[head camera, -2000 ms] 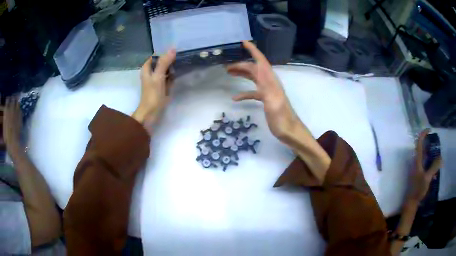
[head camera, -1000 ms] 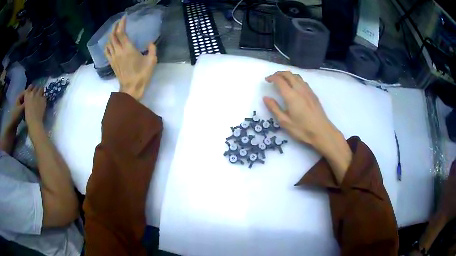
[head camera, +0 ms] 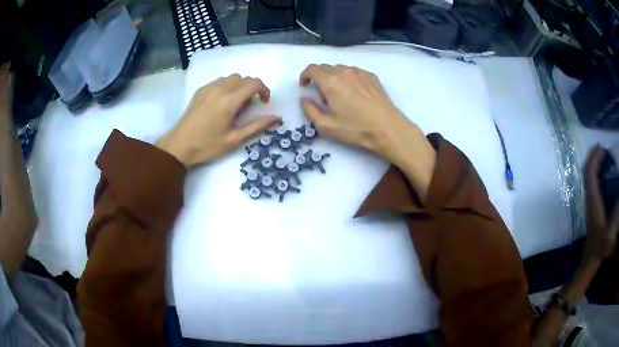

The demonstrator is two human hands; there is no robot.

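A loose cluster of small dark armed parts with pale round centres point(head camera: 282, 162) lies on the white foam sheet point(head camera: 298, 271). My left hand point(head camera: 220, 120) is at the cluster's upper left, its thumb tip beside the top parts, fingers curled and apart. My right hand point(head camera: 356, 105) is at the upper right, its fingertips close to the top right part. No part is visibly held in either hand; the right fingertips partly hide the edge of the cluster.
Two oblong housings with clear covers point(head camera: 108, 57) stand at the upper left. A black perforated strip point(head camera: 197, 28) and dark blocks point(head camera: 434, 26) are behind the sheet. A thin dark tool or cable with a blue end point(head camera: 505, 156) lies right. Other people's arms show at both sides.
The housing first handled at the back now stands beside the other at upper left. My left hand has let go and come back to the cluster; my right hand has moved closer to it too.
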